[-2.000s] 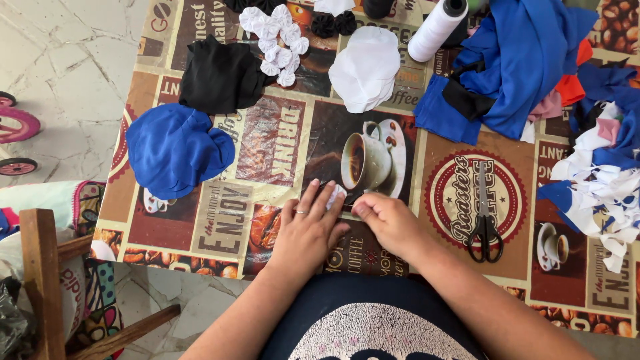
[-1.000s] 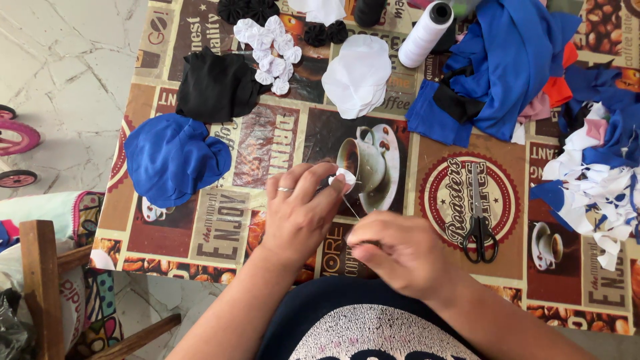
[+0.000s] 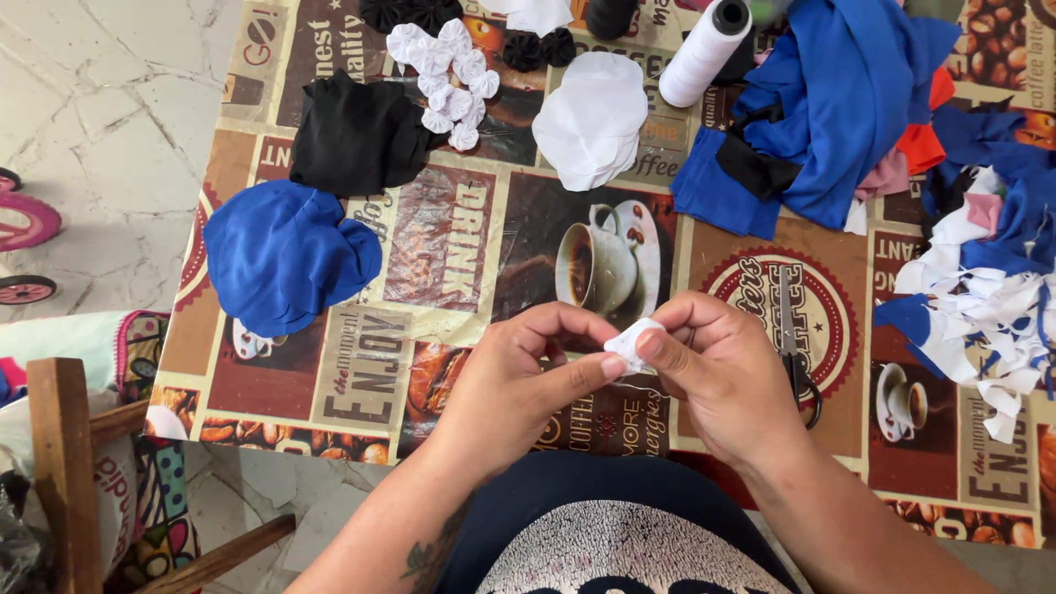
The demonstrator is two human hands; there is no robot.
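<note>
Near the table's front edge, my left hand [image 3: 536,371] and my right hand [image 3: 718,367] pinch a small gathered piece of white fabric [image 3: 634,340] between thumbs and fingertips. A white thread hangs just below it. Whether a needle is in my fingers cannot be seen. Black-handled scissors [image 3: 789,346] lie to the right of my right hand. Beyond my hands is a stack of white fabric circles [image 3: 592,120], with a white thread cone [image 3: 704,54] beside it. Finished-looking white gathered fabric rosettes [image 3: 450,78] lie farther left, near black rosettes [image 3: 540,49].
Blue fabric circles [image 3: 285,252] and black fabric pieces [image 3: 359,136] are piled at the left. Large blue cloth [image 3: 833,107] and white fabric scraps [image 3: 990,289] cover the right side. A printed coffee-pattern tablecloth [image 3: 355,363] covers the table. A wooden chair [image 3: 66,478] stands lower left.
My right hand, apart from the white piece and above a stretched thread one second ago, has come back to it. Both hands now hold the piece, somewhat right of where it was.
</note>
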